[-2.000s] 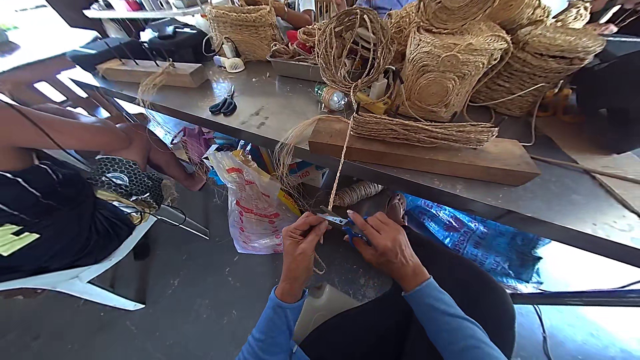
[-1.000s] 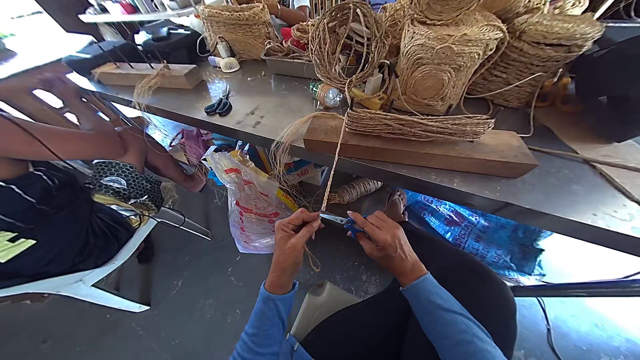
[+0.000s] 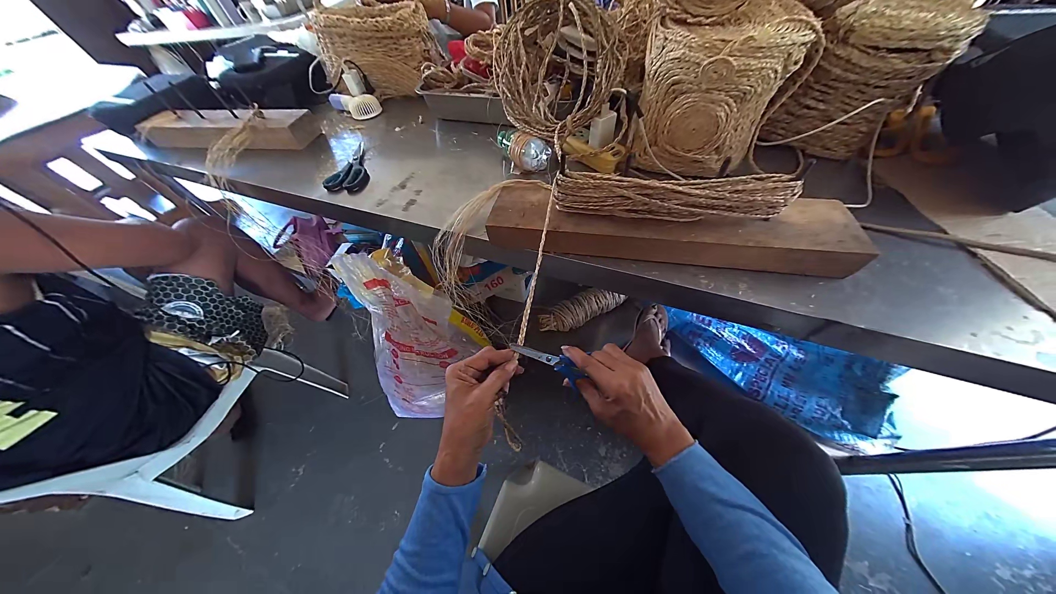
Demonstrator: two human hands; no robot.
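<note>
A thin braided fiber cord point(image 3: 539, 268) runs down from a wooden block point(image 3: 685, 235) on the metal table to my left hand point(image 3: 477, 400), which pinches its lower part. A loose looped end hangs below those fingers. In my right hand point(image 3: 625, 394) are small blue-handled scissors point(image 3: 549, 360), their blade tips at the cord just above my left fingertips. Whether the blades touch the cord cannot be told. A long bundle of wound braided cord point(image 3: 676, 195) lies around pegs on the block, and loose fibers point(image 3: 462, 231) hang over the table edge at its left end.
Black-handled scissors point(image 3: 348, 175) and a second pegged block point(image 3: 231, 129) lie on the table point(image 3: 412, 186). Woven baskets point(image 3: 701, 99) and a cord coil point(image 3: 561, 66) stand behind. Below are a plastic bag point(image 3: 404, 338) and a cord roll point(image 3: 582, 309). A person point(image 3: 74, 355) sits left.
Both hands stay close together at the cord's lower part, with the scissors still in my right hand. The blade angle has shifted slightly.
</note>
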